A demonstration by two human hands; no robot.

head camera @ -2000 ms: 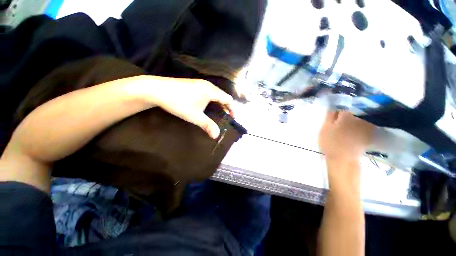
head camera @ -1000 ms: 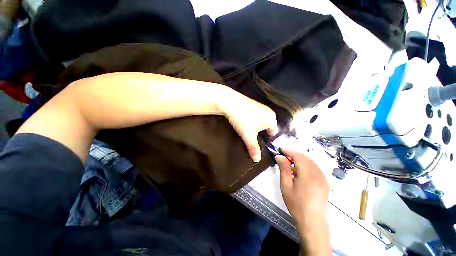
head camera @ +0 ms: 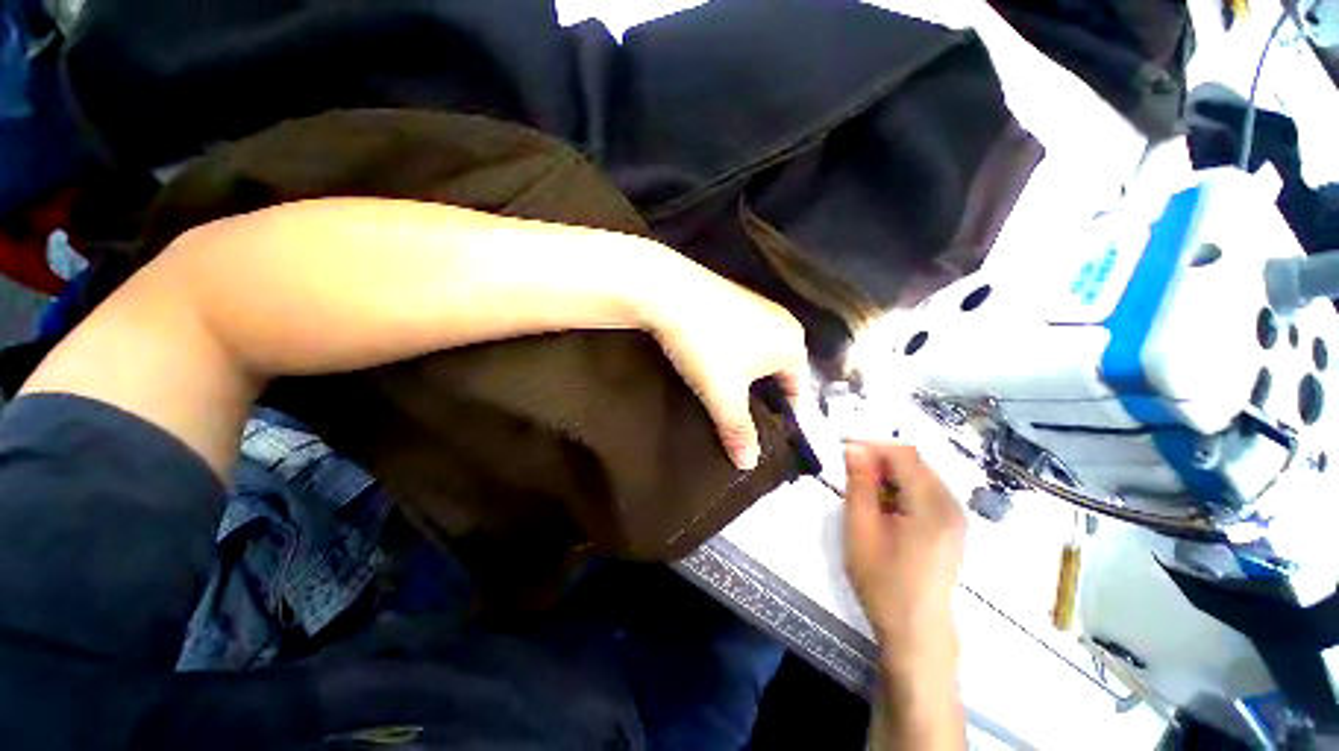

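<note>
The garment panel [head camera: 499, 411], brown side up, lies over my lap and the table edge, its black part [head camera: 822, 132] spread behind. A pale stitch line [head camera: 712, 506] runs near its right edge. My left hand [head camera: 742, 382] pinches the dark folded edge [head camera: 793, 437] between thumb and fingers. My right hand [head camera: 903, 536] is just right of that edge, not touching it, fingers curled. A small dark and yellowish piece, apparently the thread snips [head camera: 890, 495], shows in its fingers; the blades are not clear. A short dark thread seems to run from the edge towards this hand.
The white sewing machine [head camera: 1087, 352] with a blue stripe stands at the right, its needle area right of the cloth. A yellow-tan handle [head camera: 1068, 587] and a thin grey rod [head camera: 1123, 675] lie beside it. A ruler [head camera: 778, 609] runs along the table edge. Light blue denim [head camera: 279, 543] is by my lap.
My right hand first came from the machine side to the cloth edge with the snips, then drew back slightly right and down. My left hand keeps its pinch. The view has turned.
</note>
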